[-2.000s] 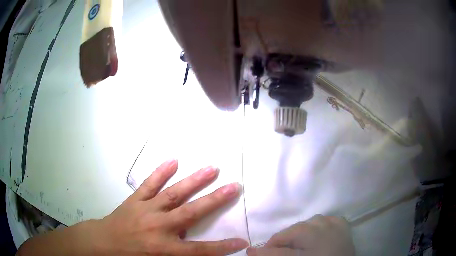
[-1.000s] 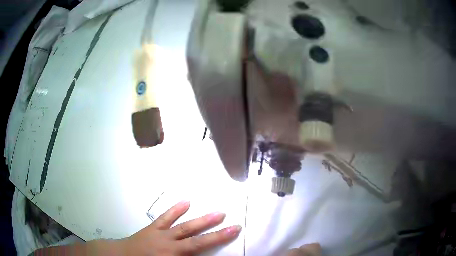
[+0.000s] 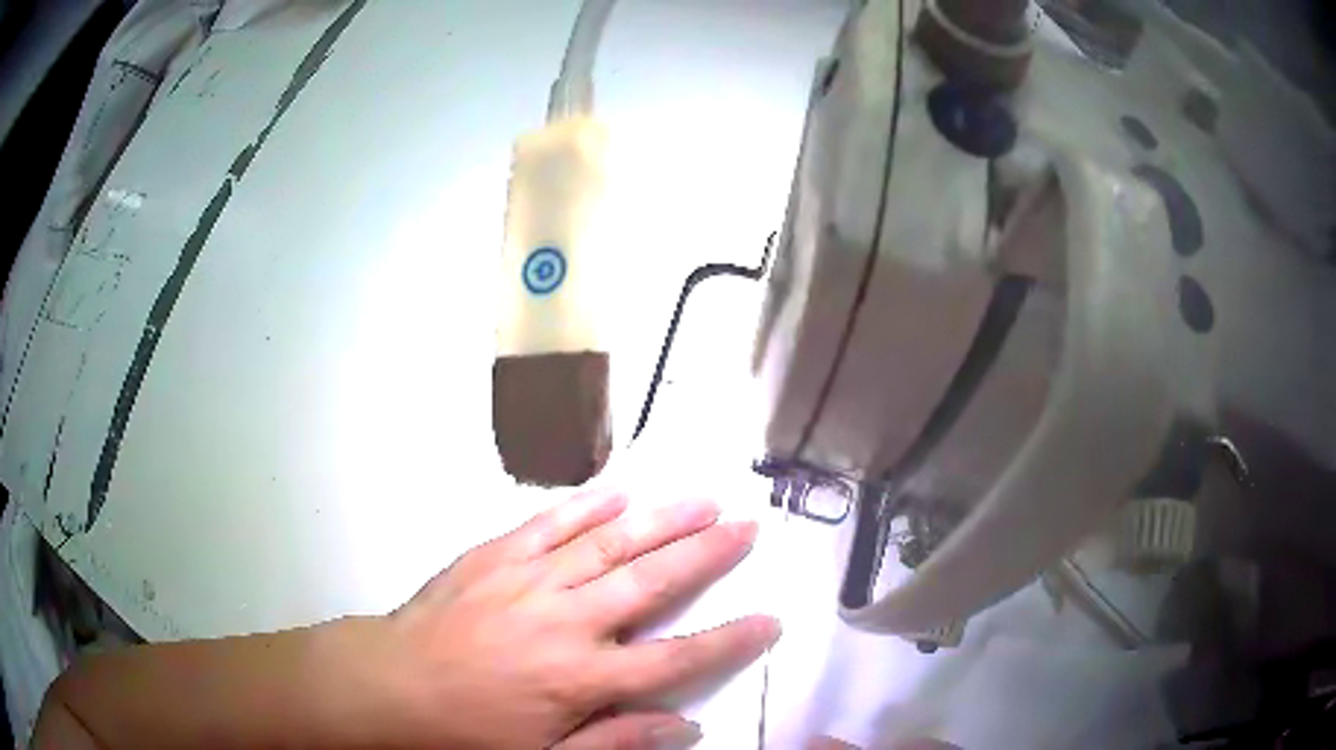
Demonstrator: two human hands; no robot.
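White cloth (image 3: 1011, 696) lies under the sewing machine head, with a thin dark line of stitching (image 3: 762, 703) running down from the needle area. The metal presser foot parts (image 3: 813, 495) show below the head in bright glare. My left hand (image 3: 586, 630) lies palm down on the cloth left of the line, fingers spread towards the foot, holding nothing. Only a sliver of my right hand (image 3: 832, 744) shows at the bottom edge, right of the line; its fingers are cut off. The cloth's left edge is lost in glare.
The pale machine head (image 3: 865, 264) with its curved guard (image 3: 1077, 425) fills the upper right. A cream lamp (image 3: 550, 293) with a brown end hangs just beyond my left fingers. A bent dark rod (image 3: 677, 330) is beside it. Crumpled white cloth (image 3: 88, 191) lies at the far left.
The view has shifted, so the machine head and lamp appear larger and differently placed. My left hand stays flat on the cloth, its fingers nearer the foot. My right hand has almost left the picture.
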